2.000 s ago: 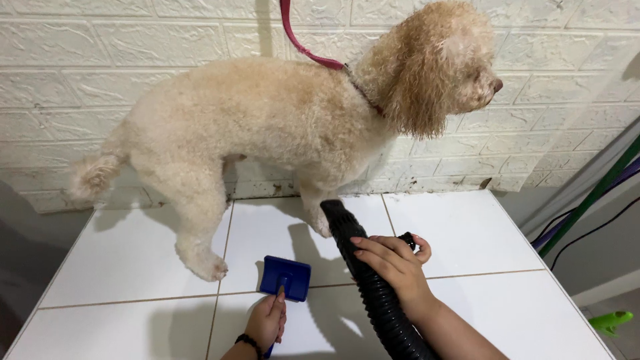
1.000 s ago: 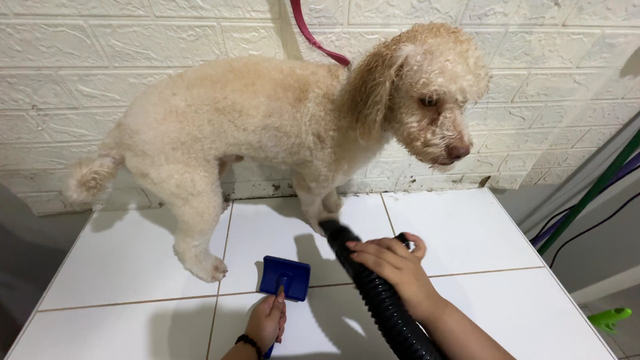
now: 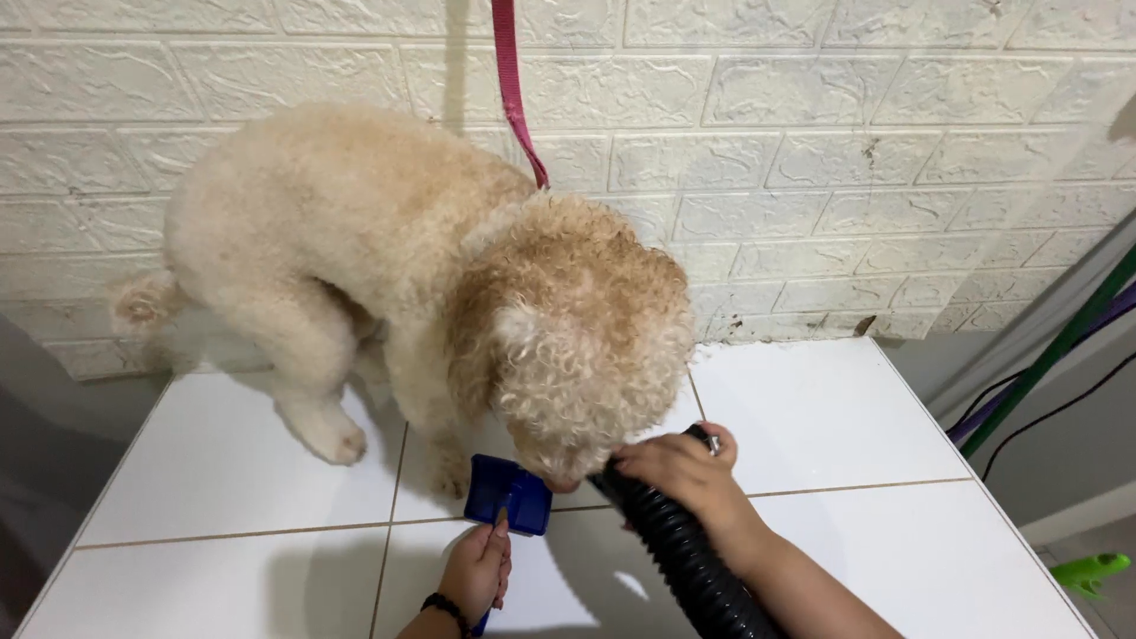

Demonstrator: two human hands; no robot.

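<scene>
A curly cream-and-apricot dog (image 3: 355, 195) stands on the white tiled table (image 3: 852, 417), its head lowered toward my hands. My left hand (image 3: 477, 568), with a dark beaded bracelet at the wrist, grips the handle of a blue slicker brush (image 3: 508, 495) just below the dog's muzzle. My right hand (image 3: 688, 484) is wrapped around the front part of a black corrugated dryer hose (image 3: 688, 559). The hose's front end is close beside the dog's muzzle; whether they touch is hidden. A pink leash (image 3: 510, 84) runs up from the dog's neck.
A cream brick-patterned wall (image 3: 737, 169) rises behind the table. Beyond the right edge stand a green pole (image 3: 1056, 390) and dark and purple cords. A bright green object (image 3: 1090, 571) lies lower right.
The dog has turned and lowered its head from the right toward the brush and hose. Its hindquarters have sunk a little. Both hands keep their hold, with the brush head now tilted.
</scene>
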